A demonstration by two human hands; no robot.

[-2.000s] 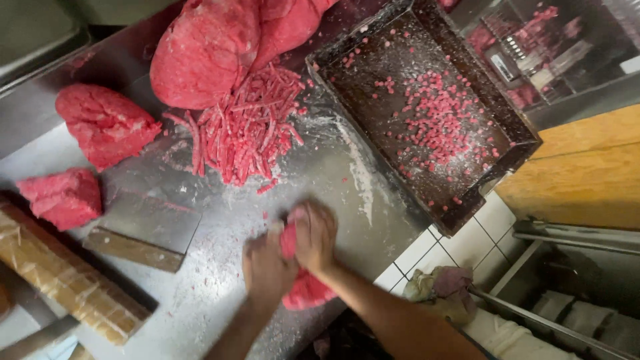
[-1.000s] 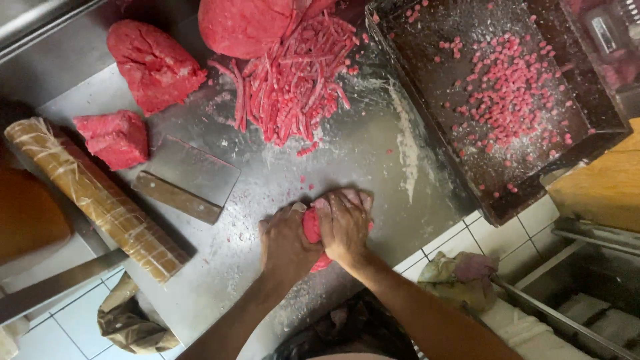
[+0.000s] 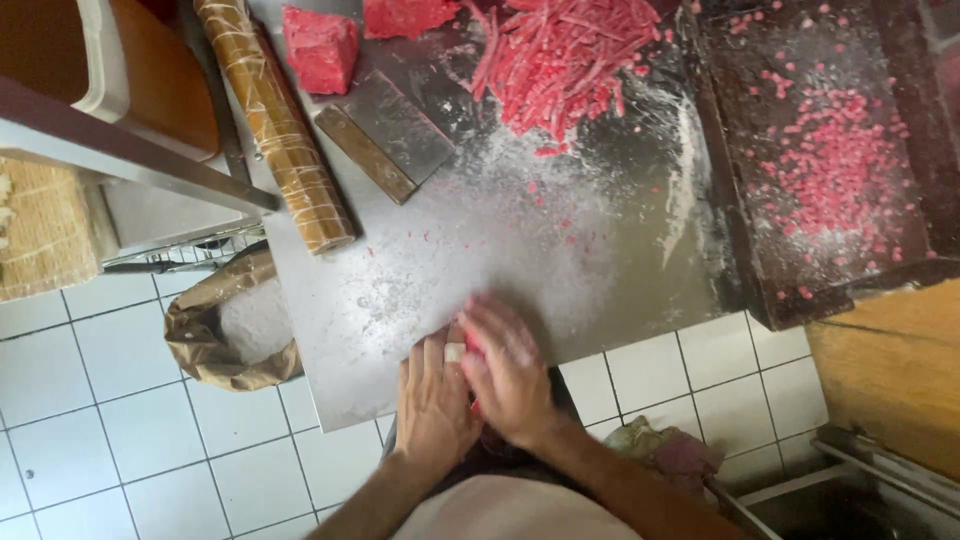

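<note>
Near the front edge of a floured steel table (image 3: 337, 322), my left hand (image 3: 439, 397) and my right hand (image 3: 510, 367) are pressed around a piece of red dough (image 3: 474, 345), mostly covered by the fingers. A pale band is on one finger of the left hand. Farther back lie a heap of thin red dough strips (image 3: 562, 67), a cut block of red dough (image 3: 321, 49) and part of a larger lump (image 3: 409, 15). A dough scraper (image 3: 367, 154) with a brown handle lies flat left of the strips.
A plastic-wrapped roll (image 3: 289, 150) lies along the table's left side. On the right, a dark tray (image 3: 739, 225) holds small red dough bits and flour. An open paper sack of white powder (image 3: 255, 322) stands left below the table; a crumpled cloth (image 3: 660, 450) is at lower right.
The view has turned and shifted, bringing the sack into fuller sight. Both hands are now at the table's front edge, still around the red dough.
</note>
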